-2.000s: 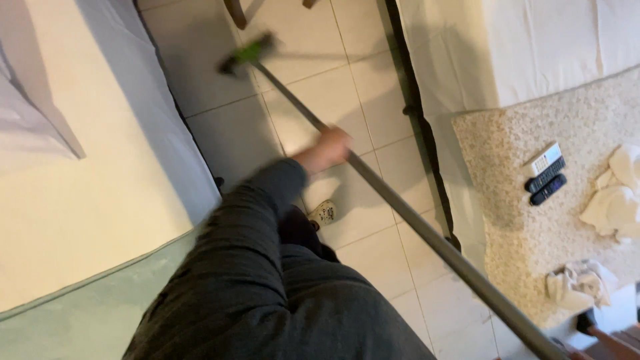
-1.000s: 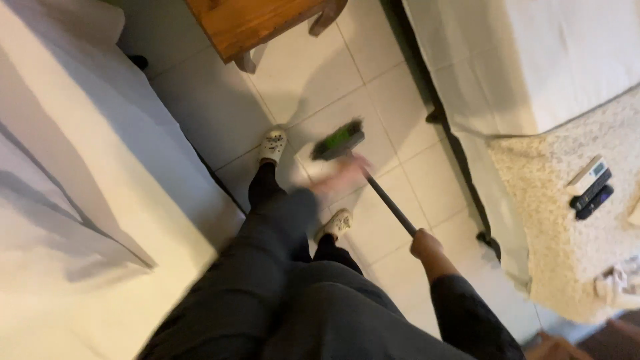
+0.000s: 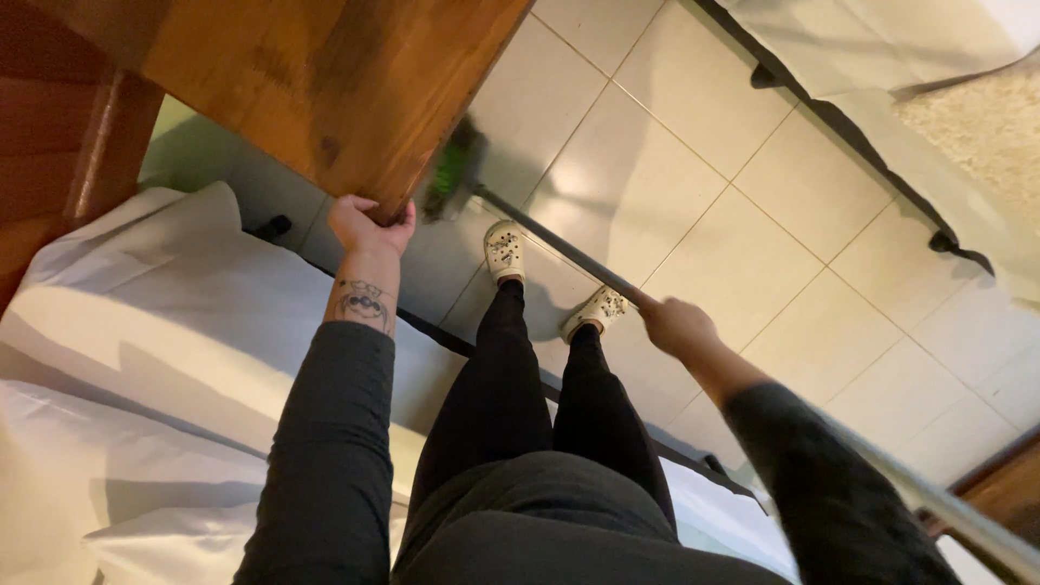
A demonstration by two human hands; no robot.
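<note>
My left hand grips the near corner of a brown wooden tabletop, thumb and fingers around its edge. My right hand is closed around the grey handle of a broom. The handle runs on past my right forearm to the lower right. At its other end the broom head, dark with green bristles or trim, is blurred and lies beside the table's edge, partly hidden under it.
Light tiles cover the floor. My feet wear cream clogs. A bed with white sheets stands at the left, and another sheet-covered bed or couch at the upper right. Reddish-brown wooden furniture fills the far left.
My left hand was near the broom's handle one second ago and now holds the table's corner. My right hand still grips the handle. The view has shifted towards the wooden table.
</note>
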